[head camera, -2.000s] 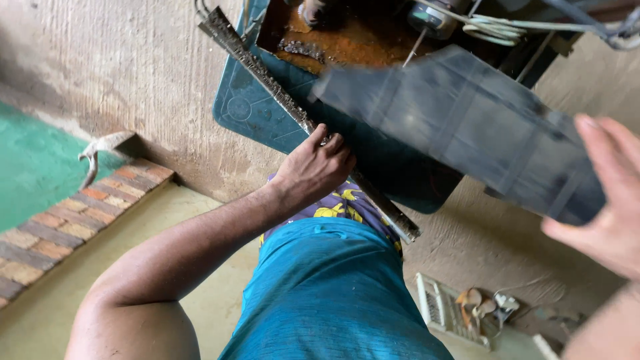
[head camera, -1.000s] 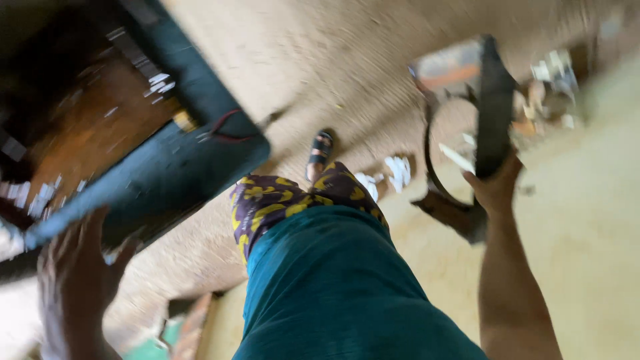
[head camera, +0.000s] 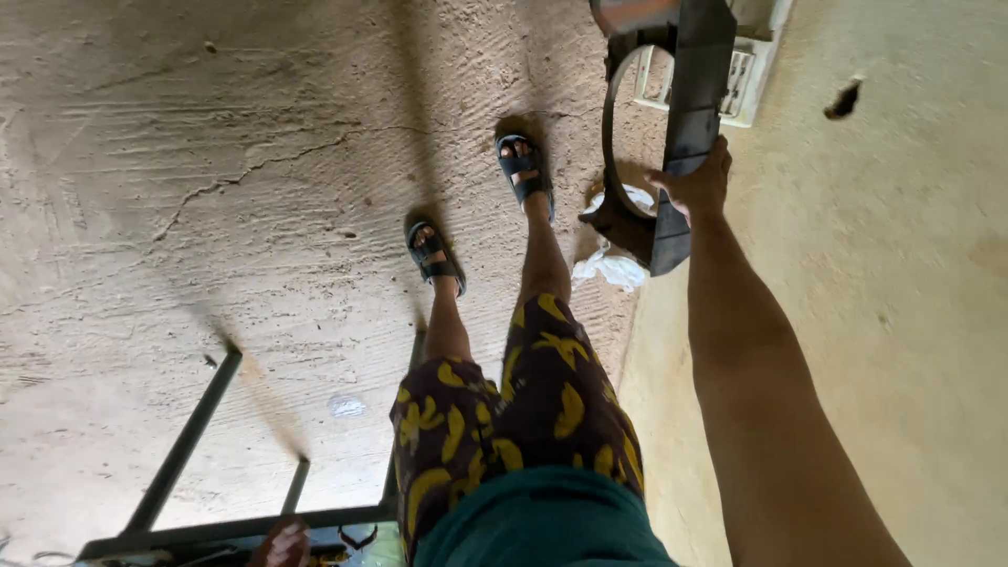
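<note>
My right hand (head camera: 697, 185) is closed on the edge of a dark plastic fan shroud (head camera: 701, 71), which has a large round opening and is held up at the upper right, beside the wall. The shroud's top end runs out of view. At the bottom left, part of my left hand (head camera: 283, 543) shows over the dark metal frame of a table (head camera: 236, 524); the rest is cut off by the view's edge, and whether it holds anything is not visible. Small items, one with dark red handles (head camera: 358, 539), lie on the table near that hand.
Two table legs (head camera: 185, 433) reach over the rough, cracked concrete floor (head camera: 276, 252). Both sandalled feet stand on the floor. White plastic bags (head camera: 610, 268) lie by the wall's foot, below the shroud. A white slatted plastic piece (head camera: 740, 79) is behind it. The yellowish wall (head camera: 890, 315) is at right.
Two seconds ago my left hand held a long, dirty bar; one second ago it was off the bar, fingers spread by the table. The shroud stays in my right hand. The view has swung away from the table.
</note>
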